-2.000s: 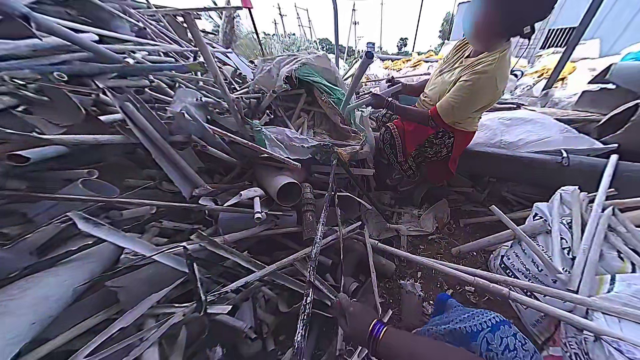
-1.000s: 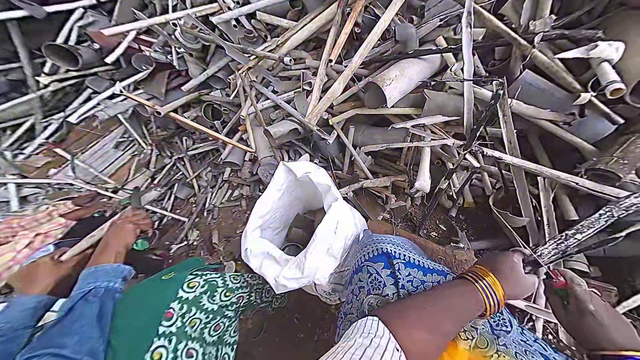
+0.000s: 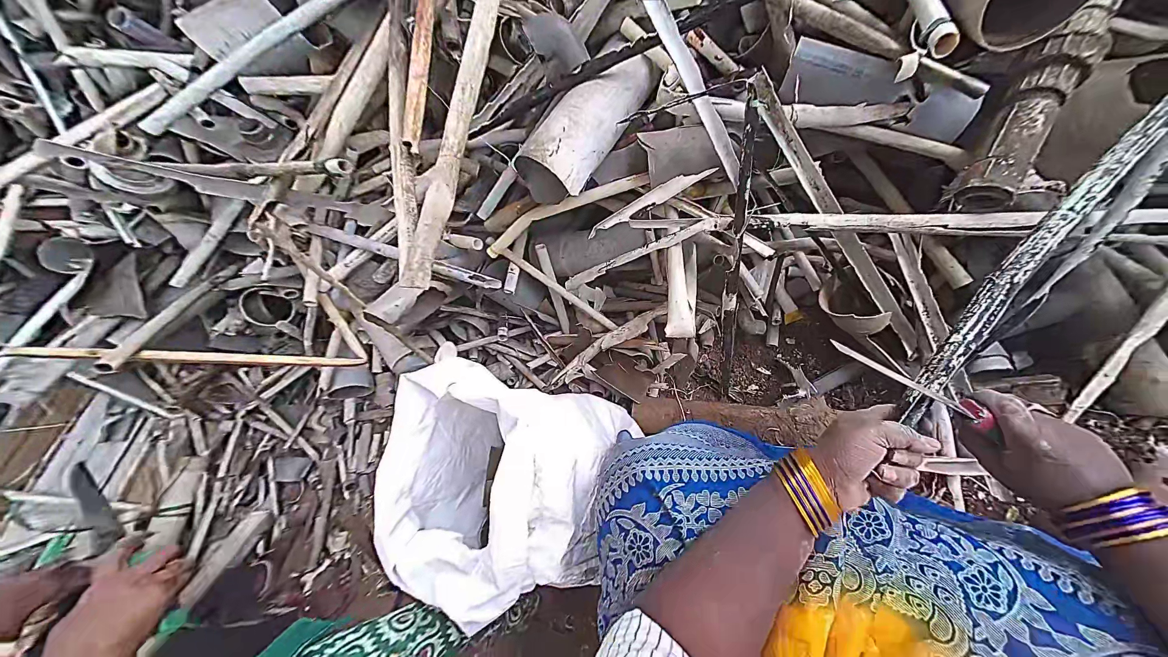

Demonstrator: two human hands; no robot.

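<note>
My left hand [image 3: 867,456], with yellow bangles, is closed around the lower end of a long blackened, weathered pipe piece [image 3: 1027,265] that slopes up to the right edge. A pale strip shows beside its fingers. My right hand [image 3: 1040,452] grips the red handle of a knife [image 3: 899,376]; the thin blade points up and left, across the pipe's lower end. Part of the handle is hidden by the fingers. Both hands are above the blue patterned cloth over my lap.
An open white sack [image 3: 566,493] stands left of my lap. Scrap pipes and split pieces, among them a wide grey pipe [image 3: 593,128], are heaped ahead. At lower left, a co-worker's hands [image 3: 119,593] hold a blade [image 3: 91,502] close to a pale strip.
The view has swung down from the heap and a person standing beyond it. Since one second ago, the knife blade has come into plain view at the blackened pipe's lower end.
</note>
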